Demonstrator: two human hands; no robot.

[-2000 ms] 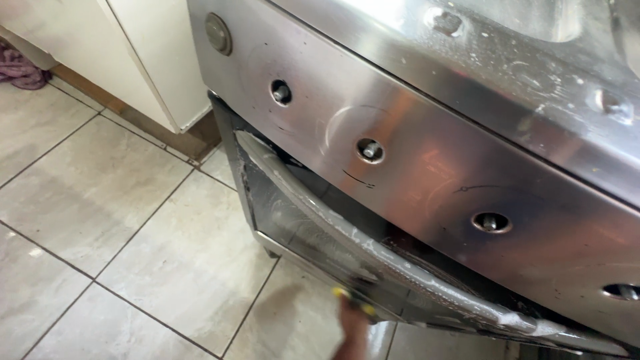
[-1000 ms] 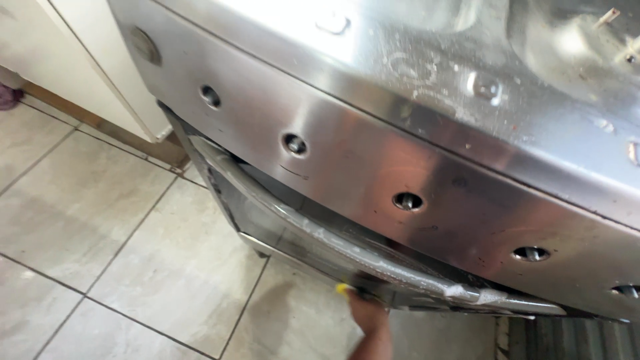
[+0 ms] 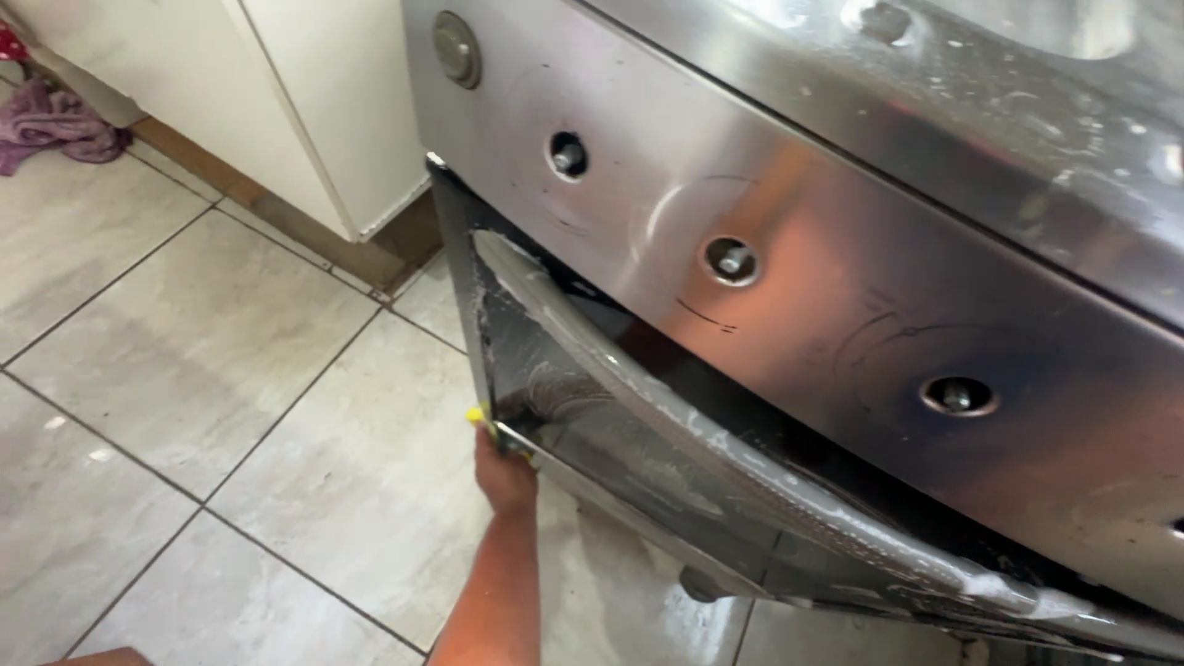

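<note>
My right hand (image 3: 506,467) is at the lower left corner of the oven door (image 3: 638,462), its fingers closed around a yellow-edged scrubbing pad, probably a sponge (image 3: 477,415), pressed to the glass. Most of the pad is hidden by the hand. Suds streak the glass and cling to the curved door handle (image 3: 703,435). The door stands slightly ajar below the stainless steel control panel (image 3: 795,240), whose knobs are off, so bare knob shafts (image 3: 731,260) show in their holes. My left hand is not identifiable; a sliver of skin shows at the bottom left edge.
The wet stainless steel cooktop (image 3: 925,102) spans the upper right. A white cabinet (image 3: 314,111) stands left of the stove, above a brown plinth. A purple cloth (image 3: 60,125) lies on the tiled floor (image 3: 194,361) at the far left. A stove foot (image 3: 703,585) shows under the door.
My right hand has moved left along the lower part of the oven door, from near its middle to its left corner, with the pad still in it. The view has shifted somewhat.
</note>
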